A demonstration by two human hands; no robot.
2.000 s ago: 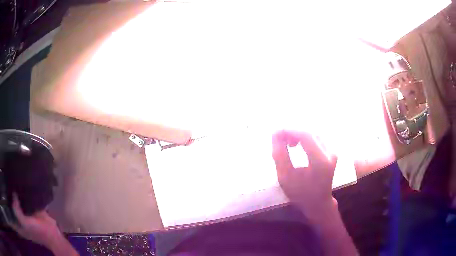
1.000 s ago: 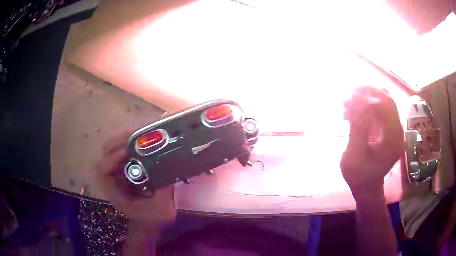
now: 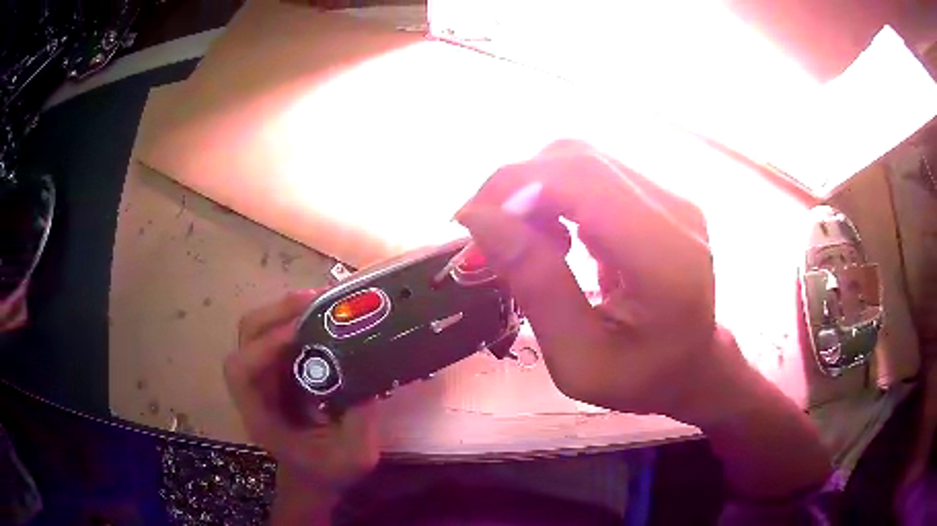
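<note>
A dark green car body shell [image 3: 421, 354] is tilted in front of me, its end with the red-orange tail light [image 3: 358, 307] and round clear lamp [image 3: 316, 372] facing me. My left hand [image 3: 269, 375] grips its left end; some fingers are hidden behind it. My right hand [image 3: 632, 298] is over the shell's right end, fingers pinched on what looks like a glue stick applicator [image 3: 525, 198] with a pale grip. Its thin tip points down at the shell's face, left of the second tail light, which the fingers partly cover. Contact cannot be told.
Overexposed cardboard [image 3: 247, 123] and white sheets [image 3: 878, 108] cover the table. Another green car body [image 3: 842, 298] lies at the right. A small silver piece [image 3: 340, 271] is behind the shell. A crate of small parts [image 3: 211, 488] is below the table edge. A dark rounded object is at the far left.
The shell has come from the left edge to the front in my left hand, then shifted slightly right and down. My right hand has moved left from the white sheet to the shell.
</note>
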